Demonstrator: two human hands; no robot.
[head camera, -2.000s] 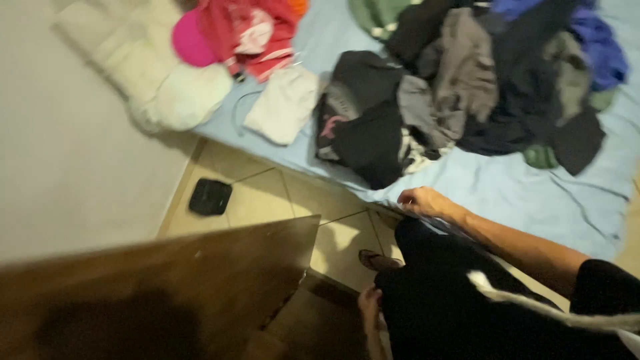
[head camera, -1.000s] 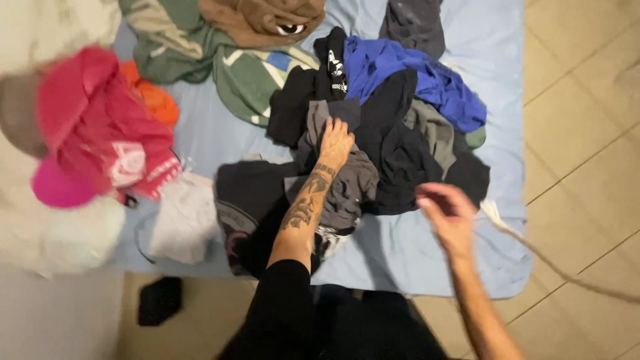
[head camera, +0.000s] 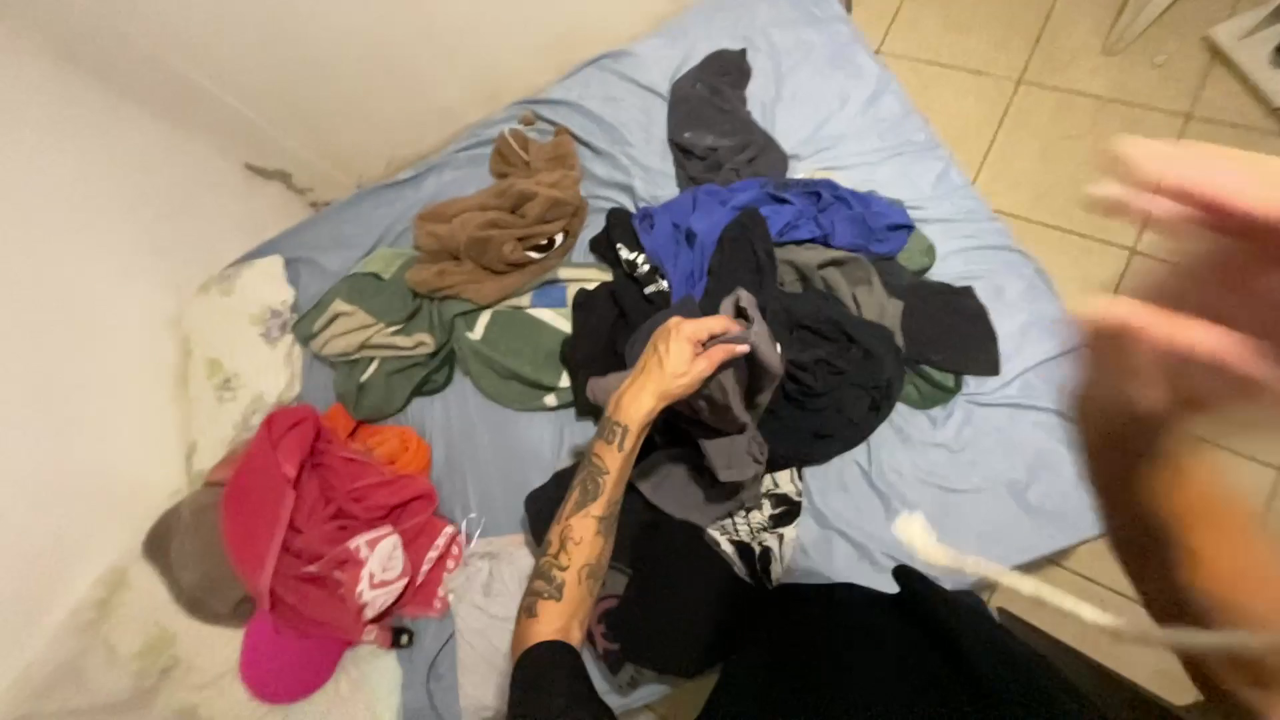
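Observation:
My left hand (head camera: 690, 360), at the end of a tattooed forearm, pinches a dark grey garment (head camera: 735, 400) in the middle of the clothes heap. Black clothing (head camera: 835, 375) lies right beside it, with a blue garment (head camera: 800, 215) above. Below my left forearm are a black garment (head camera: 670, 610) and a black-and-white patterned cloth (head camera: 765, 530). My right hand (head camera: 1190, 240) is raised at the right edge, blurred, its fingers apart and nothing seen in it.
A light blue bedsheet (head camera: 1000, 490) lies under the clothes. Brown (head camera: 500, 230) and green (head camera: 390, 340) garments lie upper left, red clothing (head camera: 320, 540) and a pink cap brim (head camera: 290, 655) lower left. A pale cord (head camera: 1040, 595) hangs at lower right. Tiled floor (head camera: 1040, 150) borders the bed.
Two seconds ago both hands were low near the bed's edge; my left hand has since reached into the heap and taken hold of the grey garment. My right hand has moved out to the right.

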